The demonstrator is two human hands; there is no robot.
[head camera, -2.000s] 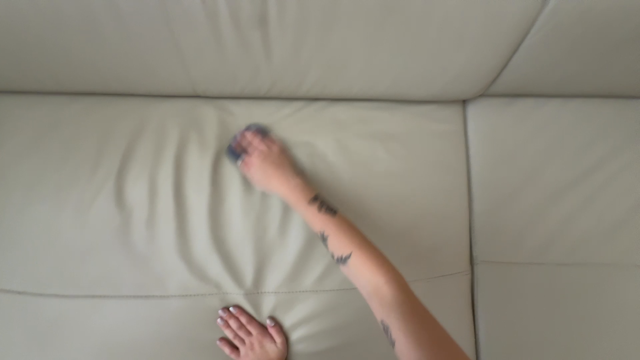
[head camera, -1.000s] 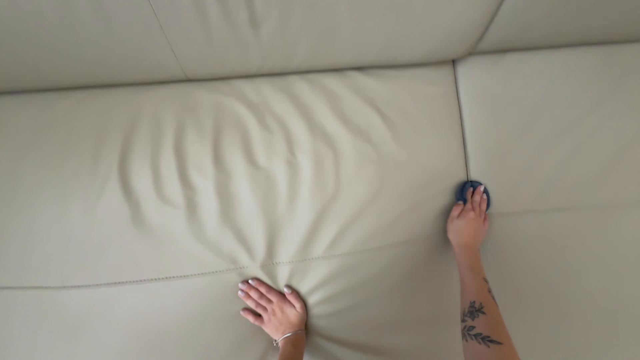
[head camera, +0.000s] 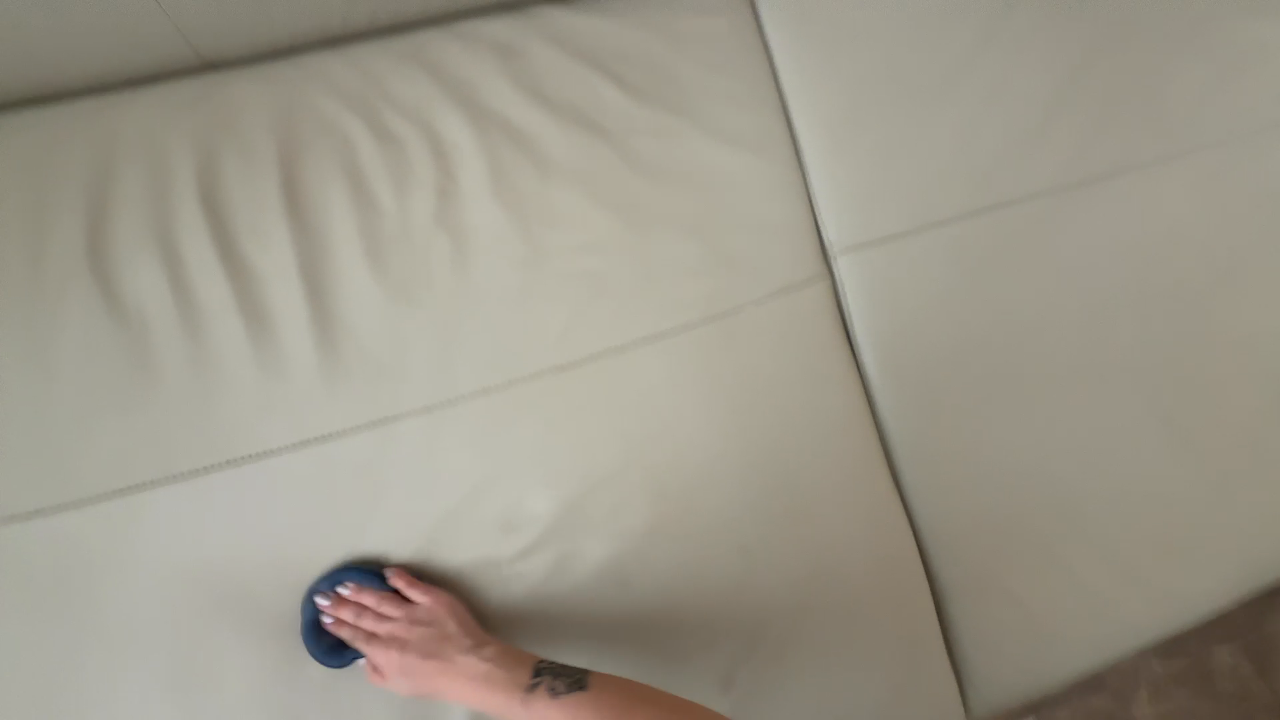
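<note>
My right hand (head camera: pixel 405 630) lies on a round dark blue pad (head camera: pixel 325 645) and presses it flat against the light leather seat cushion (head camera: pixel 700 430) of a sofa, low in the view and left of the middle. The fingers point left, with the thumb side toward the backrest. A tattoo shows on the forearm. Soft creases run across the rear part of the cushion, behind a stitched seam. My left hand is out of view.
A gap separates this cushion from a second leather cushion (head camera: pixel 1060 350) on the right. The sofa backrest (head camera: pixel 90 45) rises at the top left. Brown floor (head camera: pixel 1190 660) shows at the lower right corner.
My right hand has moved with the blue pad from the gap between the cushions to the front part of the left cushion. My left hand, earlier flat on the cushion, has left the view. The view has shifted.
</note>
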